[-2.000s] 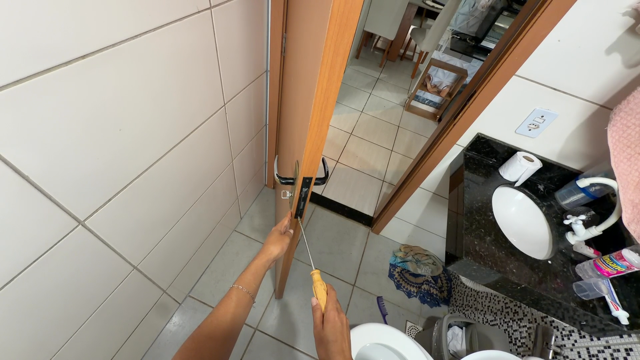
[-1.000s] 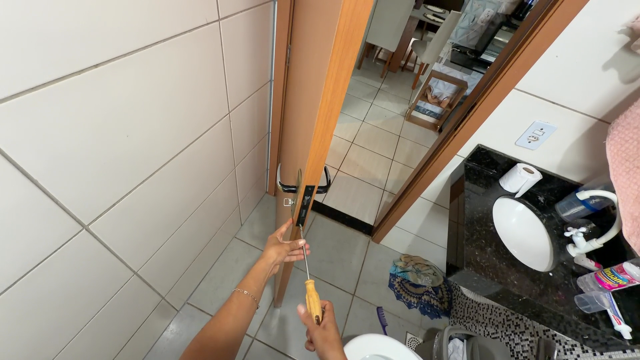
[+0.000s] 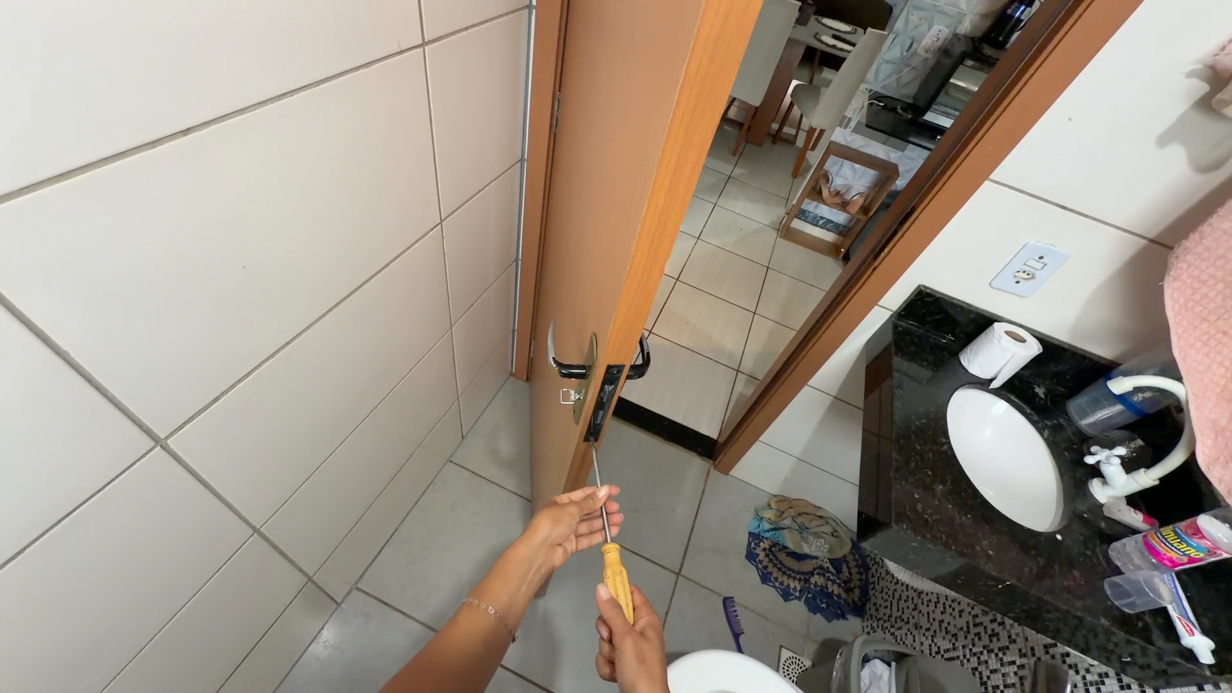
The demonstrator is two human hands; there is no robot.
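A screwdriver with a yellow handle points up at the edge of a wooden door. Its tip meets the lower end of the dark lock faceplate, where a screw is too small to make out. My right hand is closed around the handle. With fingers partly curled, my left hand supports the metal shaft just above the handle. Black lever handles stick out on both sides of the door, above my hands.
A tiled wall stands at left. At right, a black stone counter holds a white basin, a faucet, a paper roll and bottles. On the floor lie a crocheted mat and a purple comb; a bin is nearby.
My left hand has come down from the door's edge to the screwdriver's shaft. The screwdriver remains in my right hand, with its tip at the lock plate's lower end.
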